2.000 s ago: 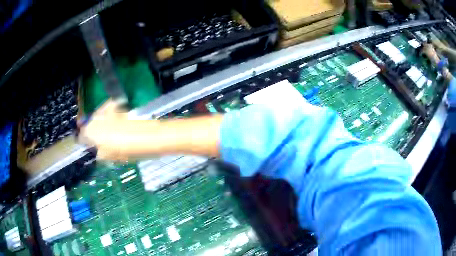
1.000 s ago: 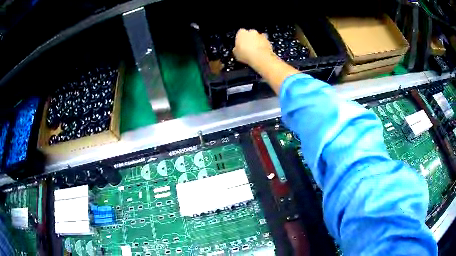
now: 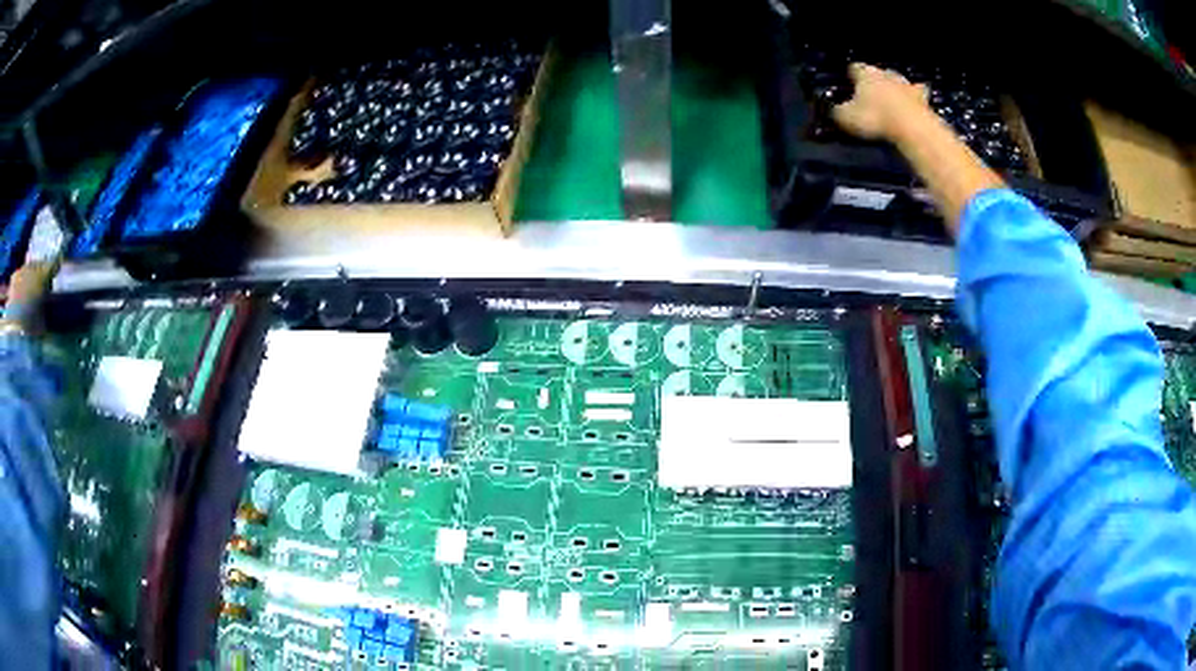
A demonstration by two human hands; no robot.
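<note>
My right hand (image 3: 881, 105) is bare and reaches from a blue sleeve into a black bin (image 3: 1049, 201) of black cylinders at the upper right. Its fingertips are down among the cylinders; whether they grip one cannot be told. My left hand is not identifiable in view. The large green circuit board (image 3: 525, 524) lies in front of me with white heatsink blocks (image 3: 315, 400), blue parts (image 3: 413, 430), and several black capacitors (image 3: 422, 323) at its upper left. Printed circles at its upper middle hold no cylinders.
A cardboard box (image 3: 514, 157) of black cylinders and blue parts bins (image 3: 203, 157) stand behind the metal rail (image 3: 603, 256). A metal upright (image 3: 643, 112) stands between containers. At the left edge, a cut-off arm, seemingly another person's (image 3: 29, 286), holds a small whitish piece. Red-brown crossbars (image 3: 896, 406) flank the board.
The view has swung left, from my right arm reaching across the boards to the middle board face-on. My right hand went from beside the cardboard box to the black bin and stays there.
</note>
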